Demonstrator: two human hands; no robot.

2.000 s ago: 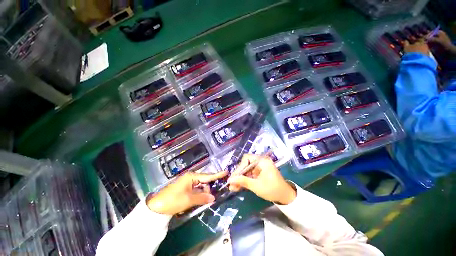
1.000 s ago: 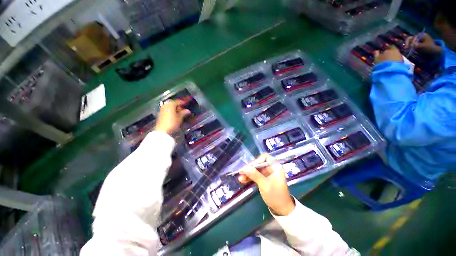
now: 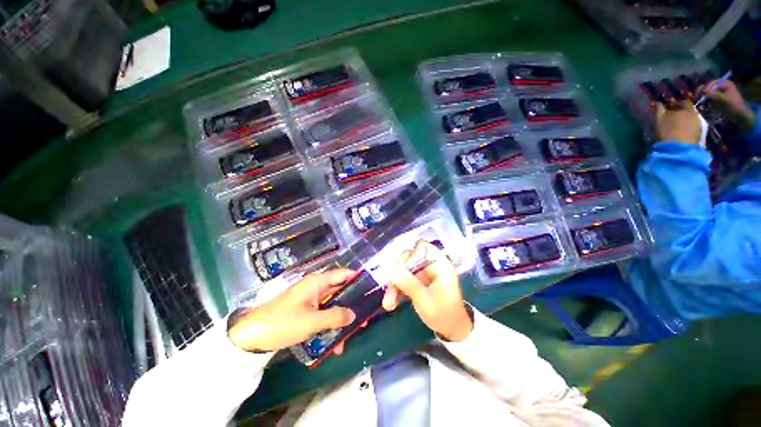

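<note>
My left hand (image 3: 292, 313) holds a black phone half-assembly (image 3: 355, 313) with a red edge, tilted, its blue and silver circuitry end toward me. My right hand (image 3: 430, 292) is at the unit's far end and holds thin tweezers (image 3: 385, 286), whose tip is blurred. A long black adhesive pad strip (image 3: 400, 221) with pale grid lines lies slantwise over the lower right of the near blister tray (image 3: 200, 150). Units lie in that tray's pockets; the second pocket of its right column shows only a faint, greyish shape. Whether a pad is on the tweezers cannot be seen.
A second blister tray (image 3: 546, 217) of units lies to the right. Stacked trays (image 3: 50, 308) stand at left beside gridded black strips (image 3: 171, 271). A blue stool (image 3: 584, 317) and a co-worker's blue sleeve (image 3: 692, 217) are at right. A paper sheet (image 3: 146, 58) lies at upper left.
One second ago my left hand was at the top of the near tray; now it is back close to me holding a unit. My right hand has stayed near the front with the tweezers. The view has shifted.
</note>
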